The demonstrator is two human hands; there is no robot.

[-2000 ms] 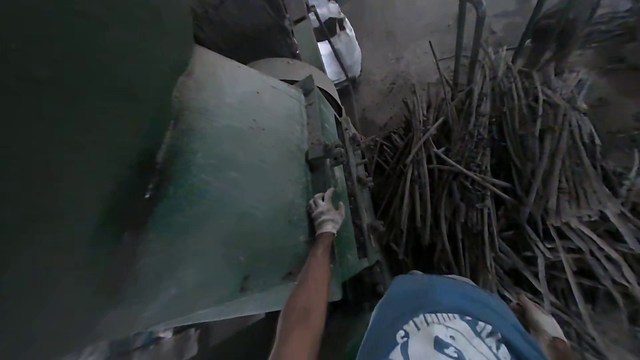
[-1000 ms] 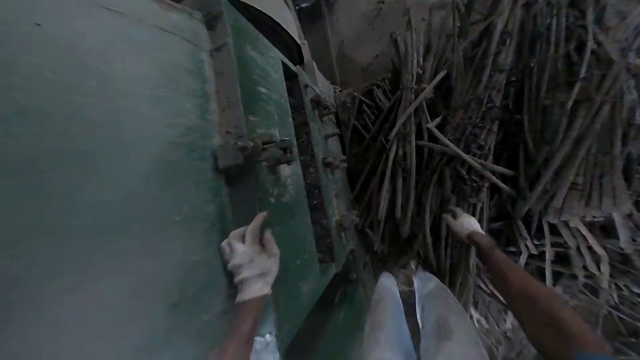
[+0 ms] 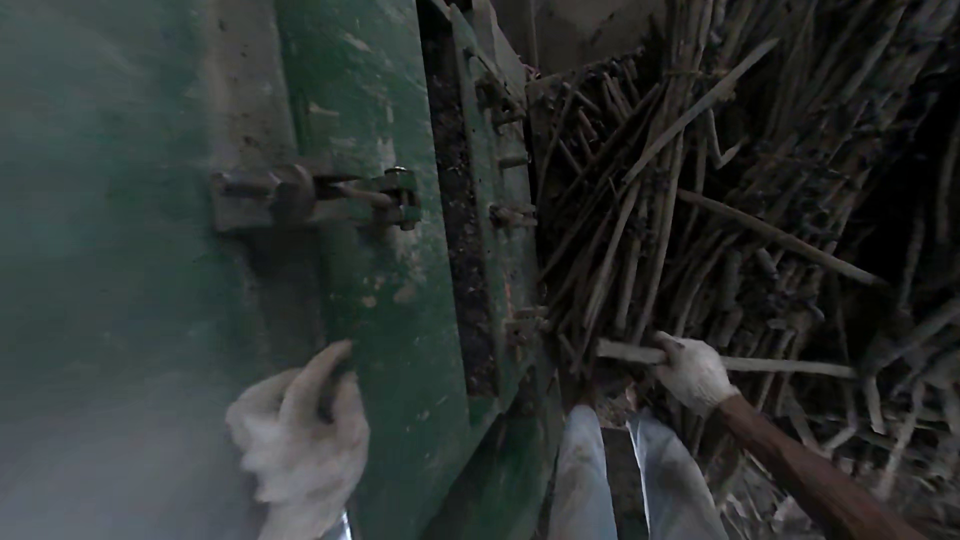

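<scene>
My left hand [image 3: 304,439], in a whitish glove, rests on or just above the green metal machine casing [image 3: 390,330], fingers curled and holding nothing that shows. Ahead of it sits a metal bolt and clamp fitting [image 3: 322,195] on the casing. My right hand [image 3: 694,371], gloved too, is closed around a wooden stick [image 3: 787,366] that lies crosswise over the pile, its short end jutting out to the left of the fist. Beneath and beyond that hand spreads a heap of long thin sticks [image 3: 645,247].
A narrow slot [image 3: 465,225] with dark debris runs along the casing, bordered by a green metal flange [image 3: 499,225] with bolts. My legs in pale trousers [image 3: 585,472] stand between the machine and the stick pile. Wood scraps [image 3: 772,495] lie at the lower right.
The right hand, open over the sticks one second ago, is now closed on a stick. The left hand stays by the machine casing. The view has turned down and moved closer.
</scene>
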